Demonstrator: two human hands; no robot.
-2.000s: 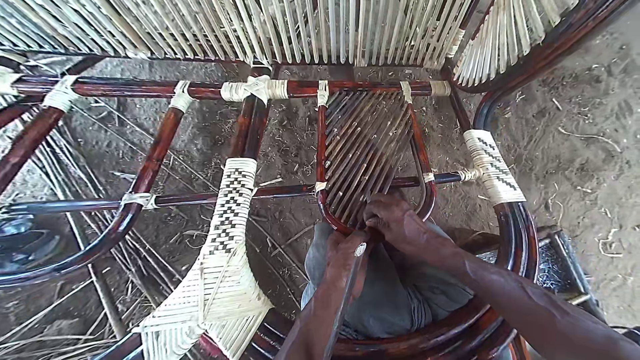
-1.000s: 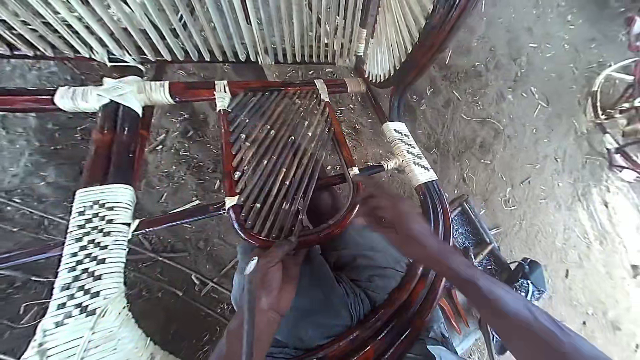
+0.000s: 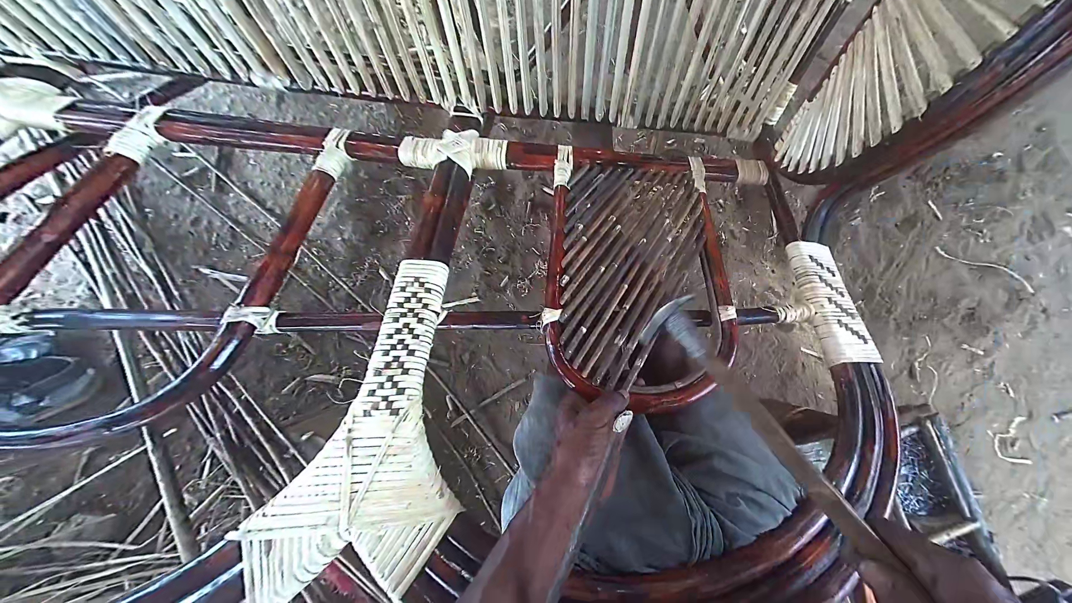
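My left hand (image 3: 595, 427) pinches the lower rim of a small rounded panel frame (image 3: 553, 268), where the end of a dark cane strip (image 3: 641, 352) meets it; a long thin strip runs back along my forearm. Diagonal dark cane strips (image 3: 620, 260) fill much of the panel, with a gap at its lower right. At the bottom right, my right hand (image 3: 921, 561) grips the wooden handle of a hammer (image 3: 691, 335), whose metal head is over the panel's lower right. Both are on a red-brown lacquered cane furniture frame (image 3: 519, 155).
Pale slats (image 3: 544, 59) form the upright part beyond the frame. A black-and-white woven binding (image 3: 410, 335) wraps a post left of the panel. Loose cane sticks (image 3: 142, 402) lie on the dirt ground at left. A box-like container (image 3: 946, 477) stands at lower right.
My right hand has moved from the panel's lower edge to the bottom right, and a hammer now shows in it. My left hand stays at the panel's lower rim.
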